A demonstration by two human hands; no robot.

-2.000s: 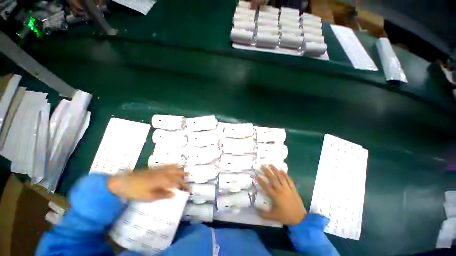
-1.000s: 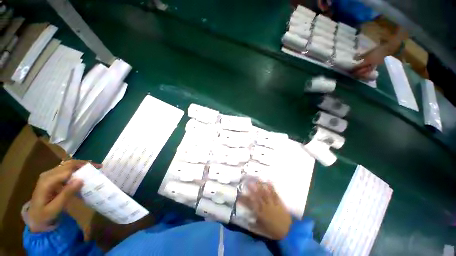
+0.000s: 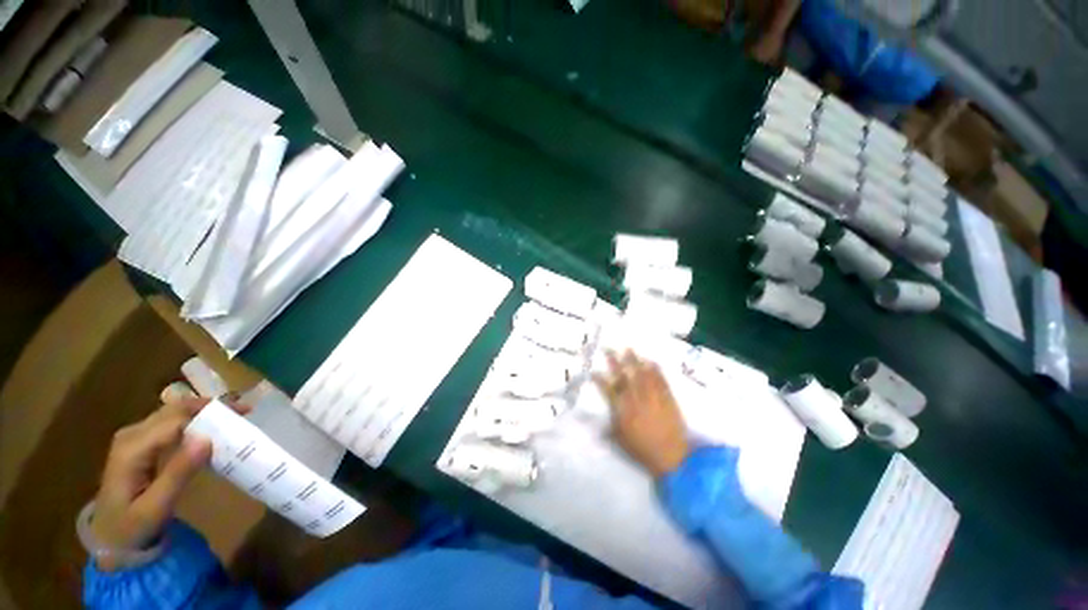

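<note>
My left hand (image 3: 141, 471) at the lower left pinches a printed label sheet (image 3: 277, 468) by its upper end. My right hand (image 3: 642, 411) lies with fingers spread over a large plain white layer sheet (image 3: 692, 500), just right of the white cylindrical units (image 3: 525, 372) still on it. Whether its palm touches a unit cannot be told. A few units (image 3: 654, 284) lie at the sheet's top edge, and several others (image 3: 818, 411) lie right of it on the green bench.
A label sheet (image 3: 406, 346) lies left of the layer sheet, another (image 3: 901, 536) at right. White strips (image 3: 292, 238) are piled at upper left. An open carton (image 3: 72, 393) is at left, with units in it. Across the bench are rows of units (image 3: 853, 167) and a person's blue sleeve (image 3: 865, 54).
The view has shifted left. The right-hand columns of units have left the layer sheet, and units now lie loose beyond its edges. My left hand has picked up the printed sheet.
</note>
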